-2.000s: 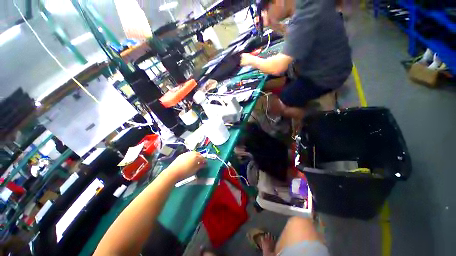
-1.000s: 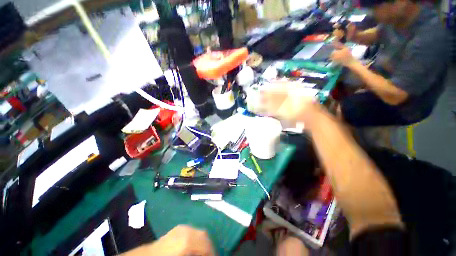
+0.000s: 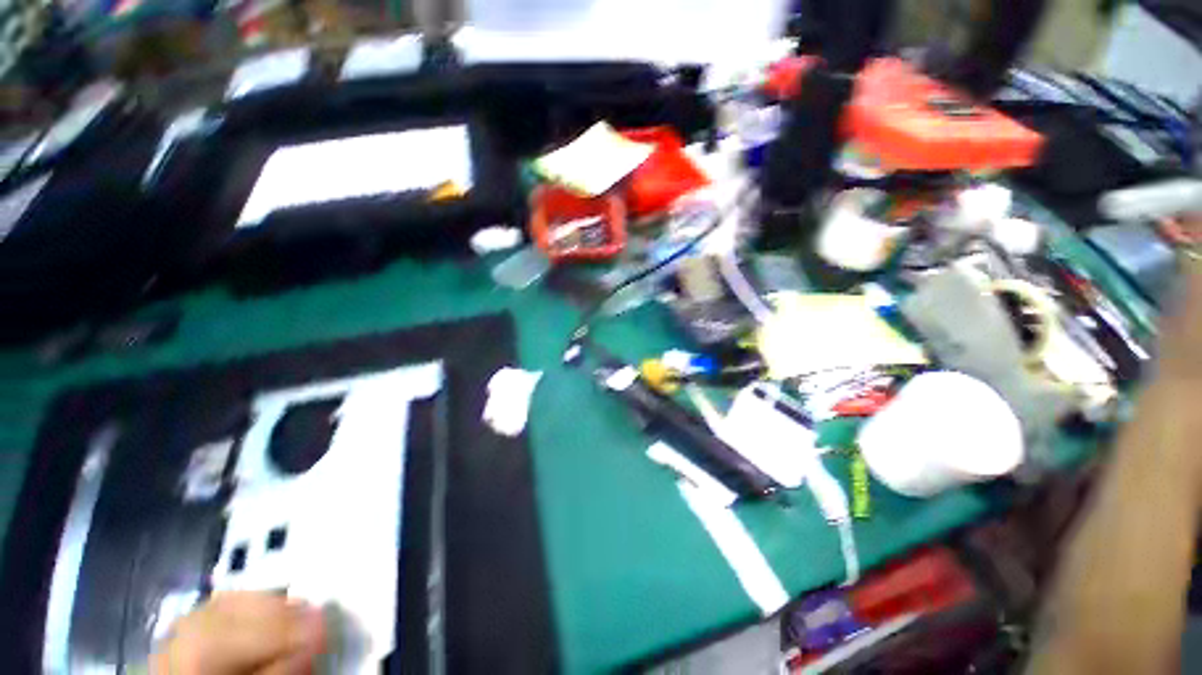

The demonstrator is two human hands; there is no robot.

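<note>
An opened black laptop shell (image 3: 438, 528) lies at the lower left on a black mat (image 3: 508, 501). It holds a white plate (image 3: 363, 488) with a round opening and small square ones. My left hand (image 3: 244, 633) is blurred at the bottom edge, over the plate's lower left part; whether its fingers hold anything cannot be told. My right forearm runs up the right edge; the hand itself is cut off. A crumpled white scrap (image 3: 510, 400) lies on the mat's right edge.
A black cylindrical tool (image 3: 699, 442), pale strips (image 3: 738, 547) and a white rounded roll or mug (image 3: 943, 435) are to the right. Red bins (image 3: 577, 224) stand behind. Black laptop parts (image 3: 158, 264) line the back left. An orange tray (image 3: 936, 119) is at upper right.
The view has swung left and down onto the shell. My left hand now shows over the white plate. My right hand, over the clutter before, is now beyond the right edge.
</note>
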